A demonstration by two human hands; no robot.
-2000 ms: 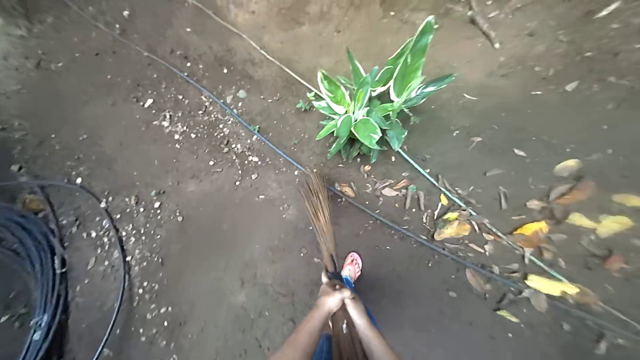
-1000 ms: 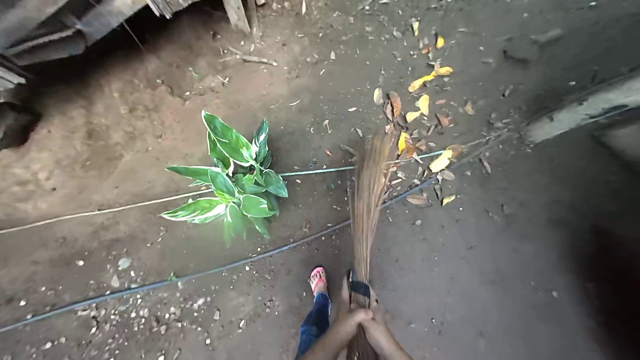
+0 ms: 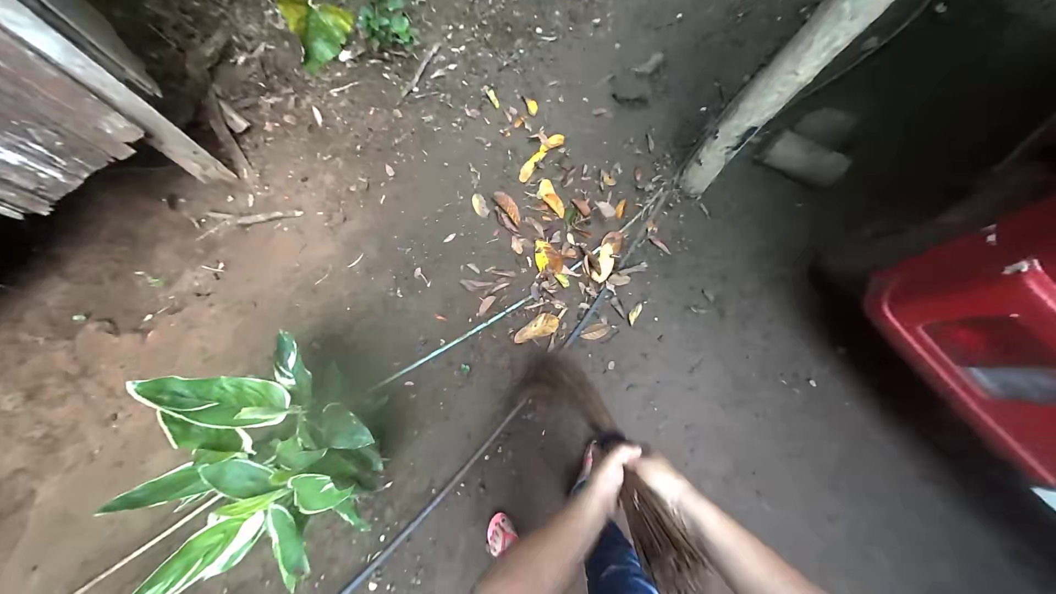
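A stick broom [image 3: 665, 528], dark-banded near its middle, is gripped by both of my hands low in the view. My left hand [image 3: 612, 472] closes round it just below the band, and my right hand [image 3: 662, 478] holds it close beside. The blurred bristle tips point up and left, close to the ground beside a dark hose [image 3: 462, 477]. Just beyond them lie scattered dry leaves [image 3: 538, 327], yellow and brown, partly over the hose and a thin green line [image 3: 462, 337].
A variegated leafy plant [image 3: 272, 462] grows at the left. A wooden post [image 3: 767, 99] stands upper right, near a block [image 3: 804, 157]. A red plastic object [image 3: 973, 330] is at the right edge. Weathered boards [image 3: 66, 107] fill the upper left. My sandalled foot [image 3: 501, 534] is on the soil.
The view has swung right, bringing in the post and red object. Both hands still hold the broom; its bristles now angle left, short of the leaves they were beside a second ago.
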